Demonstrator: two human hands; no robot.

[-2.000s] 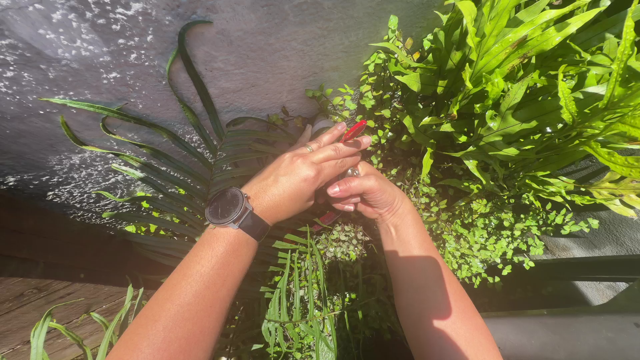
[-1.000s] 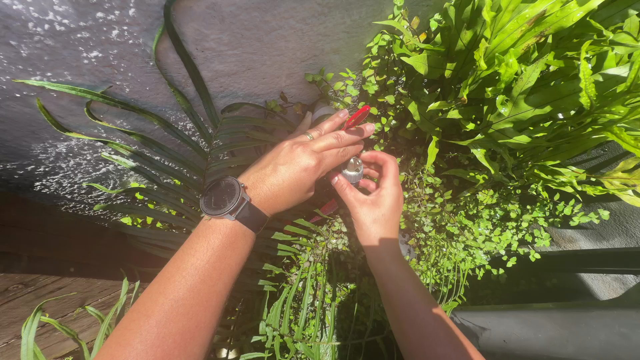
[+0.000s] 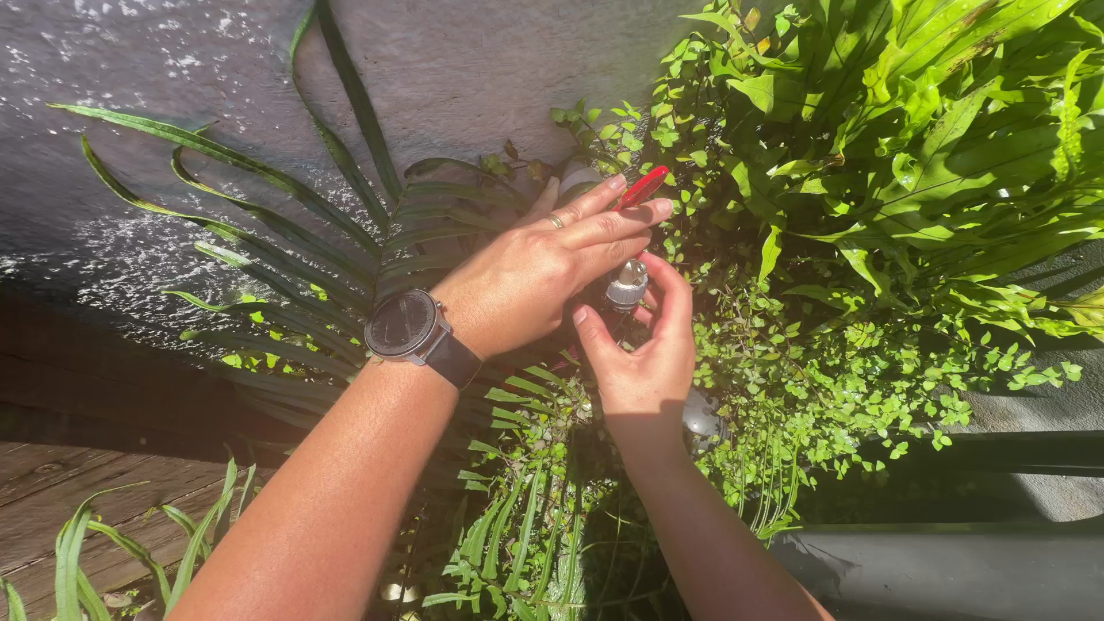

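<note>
My left hand (image 3: pixel 552 267), with a ring and a watch (image 3: pixel 402 324) at the wrist, reaches over foliage with its fingers stretched to the right. A red handle (image 3: pixel 643 187) sticks out beside its fingertips; its other end is hidden beneath the hand, so whether the fingers grip it cannot be told. Just below those fingers, my right hand (image 3: pixel 642 345) has thumb and fingers around a grey ribbed fitting with a shiny metal top (image 3: pixel 627 286). How firmly the fingers press on the fitting does not show. A small grey rounded thing (image 3: pixel 703 417) lies partly hidden beside the right wrist.
Long fern fronds (image 3: pixel 259 181) spread to the left against a grey wall (image 3: pixel 483 69). Broad-leaved bright ferns (image 3: pixel 931 155) and small-leaved creepers (image 3: pixel 828 379) crowd the right. Wooden boards (image 3: pixel 86 492) show at lower left, and a dark grey smooth edge (image 3: pixel 940 569) at lower right.
The right hand has turned and drawn out from beside the left hand's fingers, and the grey fitting shows more fully. The left hand and the red handle stay close to where they were.
</note>
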